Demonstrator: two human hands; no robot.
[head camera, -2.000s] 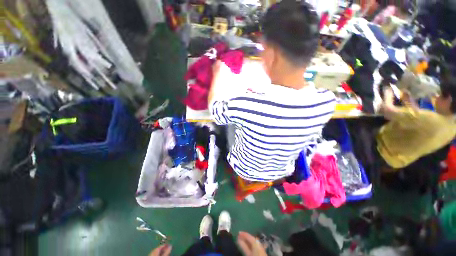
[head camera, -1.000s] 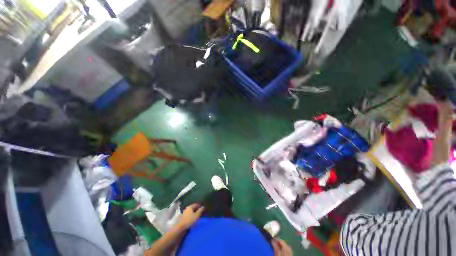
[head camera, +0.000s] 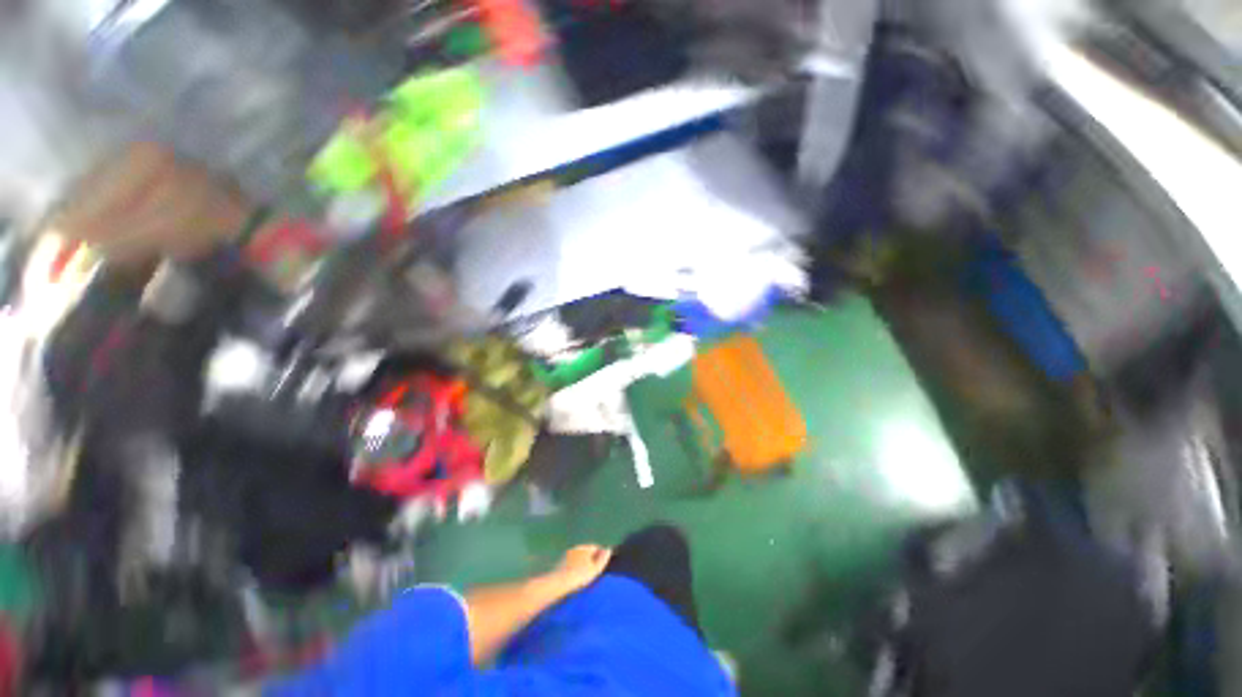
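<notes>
The picture is blurred. My left hand (head camera: 583, 561) is small, at the lower middle by my dark trouser leg. Its fingers are not clear, and I see nothing certain in it. My right hand is out of view. In front of me an orange stool (head camera: 752, 404) stands on the green floor. White cloth pieces (head camera: 606, 395) lie to its left, with green and dark cloth beyond them.
A bright red thing (head camera: 425, 439) is at the left beside olive cloth (head camera: 504, 409). Neon-green fabric (head camera: 433, 130) lies farther back near a pale table (head camera: 599, 130). A dark heap (head camera: 1028, 613) is at the lower right.
My view has swung left, away from the person in stripes and the crates. The orange stool now shows right of centre. My right hand has gone out of view.
</notes>
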